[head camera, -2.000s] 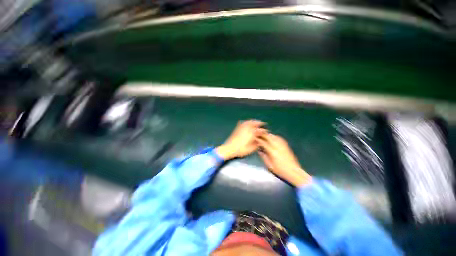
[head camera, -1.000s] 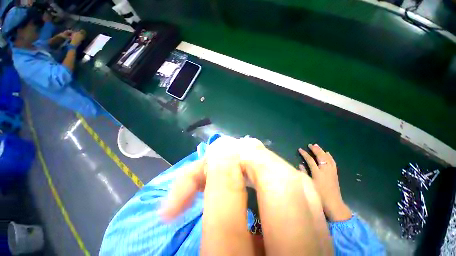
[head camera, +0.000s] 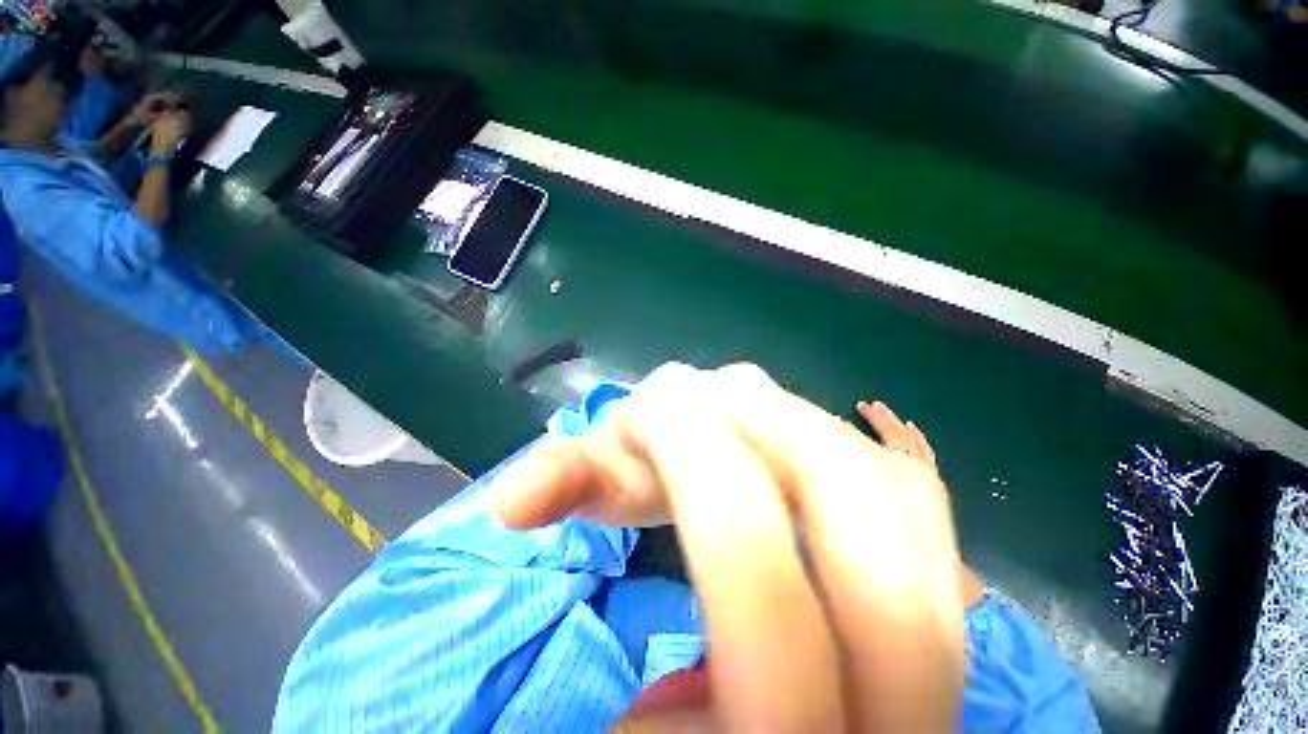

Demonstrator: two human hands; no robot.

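My left hand [head camera: 775,516] is raised very close to the camera, large and overexposed. Its fingers run down out of the frame's lower edge, so what they touch is hidden. My right hand [head camera: 904,437] is behind it, low over the green bench [head camera: 803,323]. Only some fingers and a bit of wrist show, and nothing is seen in them. A loose heap of thin white and dark strip parts [head camera: 1155,552] lies on the bench at the right. Beside it is a black-rimmed tray [head camera: 1234,574] filled with white slivers, cut off by the right edge.
A smartphone [head camera: 498,232] lies by a clear plastic bag [head camera: 448,201] at the upper left. Beyond is a black foam tray [head camera: 416,165] with pale items. A dark strip [head camera: 547,360] is on the mat. A green conveyor runs behind a white rail [head camera: 803,258]. Another person [head camera: 86,215] works at far left.
Two seconds ago both hands were together over the bench. My left hand has since come up to the camera. Since one second ago, the view has shifted slightly and my left hand covers more of my right.
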